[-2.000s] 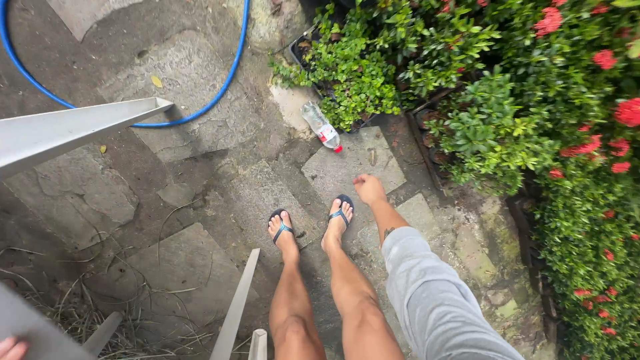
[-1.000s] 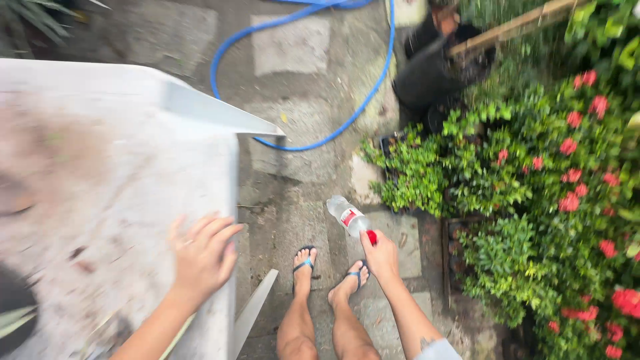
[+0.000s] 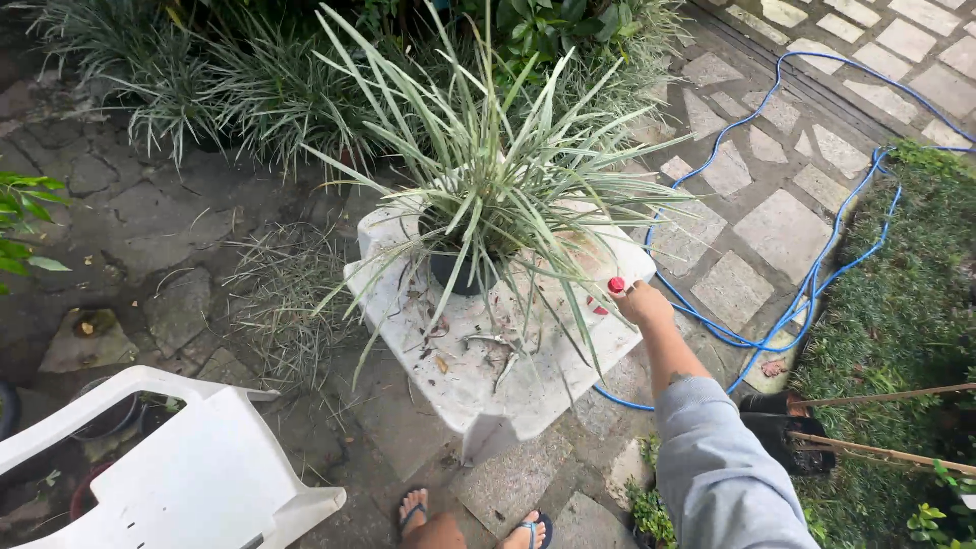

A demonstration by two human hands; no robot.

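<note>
At the right edge of a white plastic table (image 3: pixel 457 393), my right hand (image 3: pixel 646 303) is closed around a clear plastic bottle with a red cap (image 3: pixel 616 284). The bottle stands on or just above the tabletop; the contact is hidden by leaves and the hand. A potted plant with long, striped, narrow leaves (image 3: pixel 488 175) stands on the table in a dark pot (image 3: pixel 462 274), left of the bottle. Pruning shears (image 3: pixel 503 354) lie among dirt and leaf scraps near the table's front corner. My left hand is out of view.
A white plastic chair (image 3: pixel 183 465) stands at lower left. Cut leaves (image 3: pixel 293 297) lie heaped on the stone paving left of the table. A blue hose (image 3: pixel 743 341) loops at right, near black plant bags (image 3: pixel 785 442) with sticks. Grassy plants (image 3: pixel 252 91) line the back.
My right hand has taken hold of the bottle, which lay on the paving, and brought it to the table. My left hand has left the view. The view has swung strongly toward the table.
</note>
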